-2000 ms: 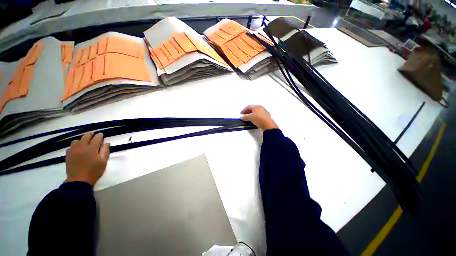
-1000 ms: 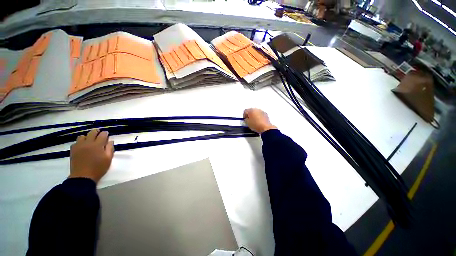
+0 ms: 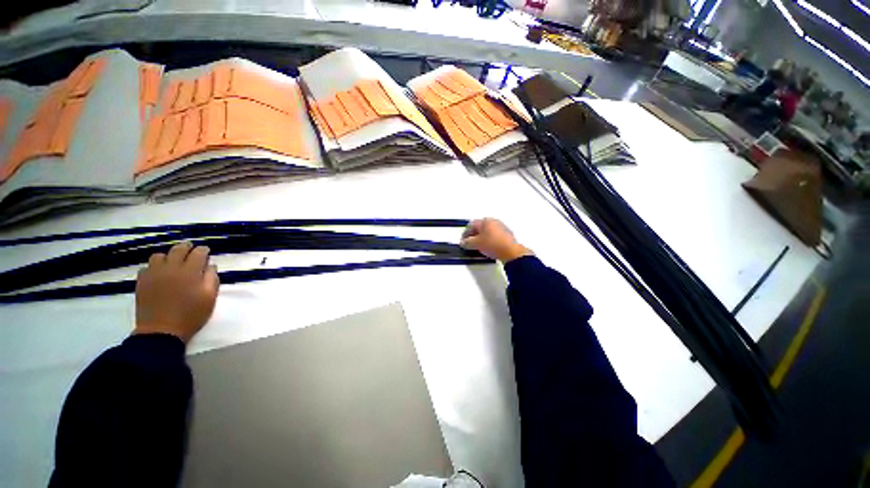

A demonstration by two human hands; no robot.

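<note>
Several long black strips point(image 3: 324, 237) lie side by side on the white table cover point(image 3: 382, 195), running from the left edge of the view to its middle. My left hand point(image 3: 178, 291) rests on the strips at the left, its fingers over them; whether it grips any is hidden. My right hand point(image 3: 492, 239) holds the right ends of the strips between thumb and fingers. A plain grey sheet point(image 3: 320, 396) lies on the table in front of me, below the strips.
A thick black strip bundle point(image 3: 649, 262) lies diagonally at the right and hangs over the table edge. Stacked grey sheets point(image 3: 405, 152) with orange pieces point(image 3: 229, 112) line the back. A brown piece point(image 3: 790, 195) lies at the far right. People are in the far background.
The view has shifted slightly. The strips between my hands are spread a little further apart near my right hand. Both hands stay in nearly the same places on them.
</note>
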